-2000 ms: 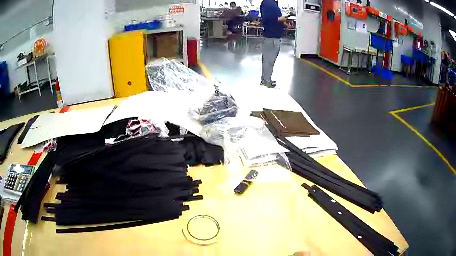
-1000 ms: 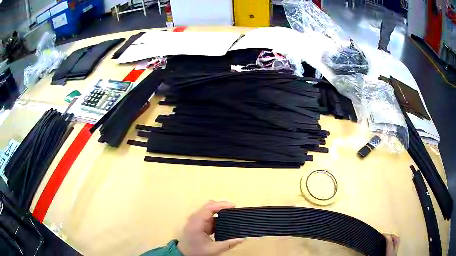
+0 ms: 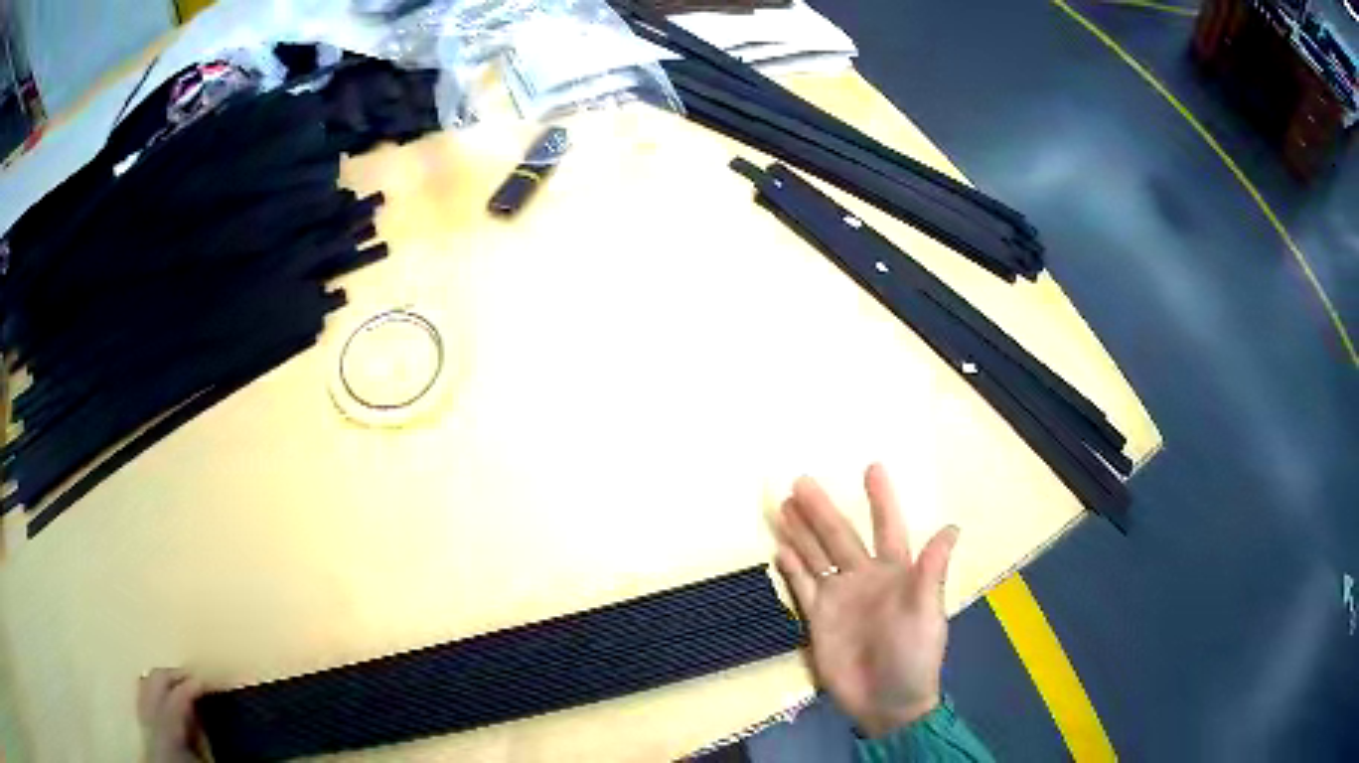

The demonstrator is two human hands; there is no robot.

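Observation:
A flat bundle of black strips (image 3: 507,663), packed side by side into a ribbed band, lies near the front edge of the table. My left hand (image 3: 172,716) is at the bundle's left end and holds it; part of the hand is cut off or hidden. My right hand (image 3: 872,611) is open, with fingers spread and palm showing, right beside the bundle's right end. A ring shows on one finger.
A cream tape roll (image 3: 391,362) lies behind the bundle. A large black strip pile (image 3: 164,268) is at left. A small dark object (image 3: 529,172) lies near clear plastic bags (image 3: 559,60). Light-dotted strips (image 3: 954,350) and more black strips (image 3: 865,149) line the right edge.
The view has swung right and down. My right hand, last seen at the bundle's right end, is now raised open beside it. My left hand remains at the left end.

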